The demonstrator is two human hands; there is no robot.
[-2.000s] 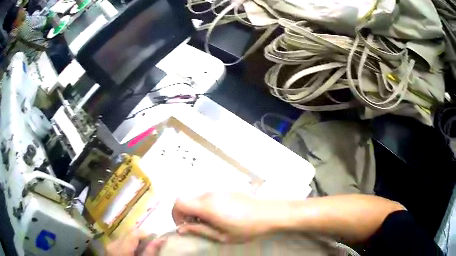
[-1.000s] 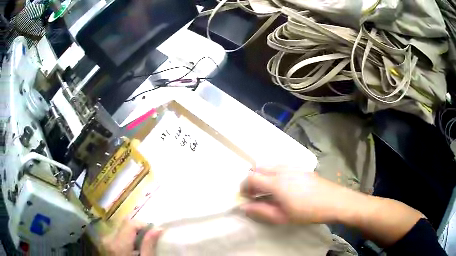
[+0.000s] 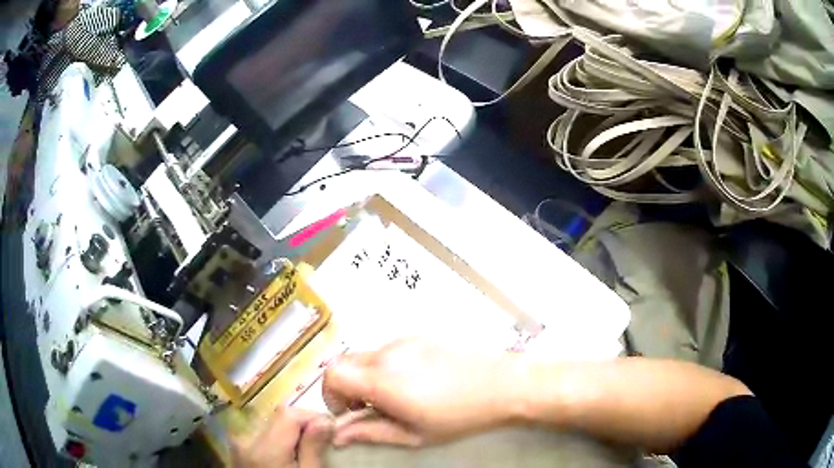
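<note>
A beige cloth workpiece [image 3: 494, 450] lies at the bottom edge, partly cut off. My right hand [image 3: 411, 388] holds its upper edge, fingers curled, over the white template plate [image 3: 430, 315] with black handwriting. My left hand [image 3: 279, 441] is at the bottom edge, close beside my right hand, and pinches the cloth's left end; it is partly cut off and blurred. The amber clamp frame [image 3: 270, 334] with a slot window sits just above and left of my hands, with no cloth seen in its window.
White sewing machine head [image 3: 128, 393] at the left, needle mechanism [image 3: 206, 260] beside it. Black screen [image 3: 302, 69] at the back. Pink stick [image 3: 317, 228] and thin black cable [image 3: 366, 143] behind the plate. Coiled beige straps [image 3: 631, 119] and khaki cloth [image 3: 668, 283] at the right.
My right hand moved right along the cloth edge, then back left beside my left hand. The cloth edge dropped lower in view. The whole view has shifted, so the machine appears farther right.
</note>
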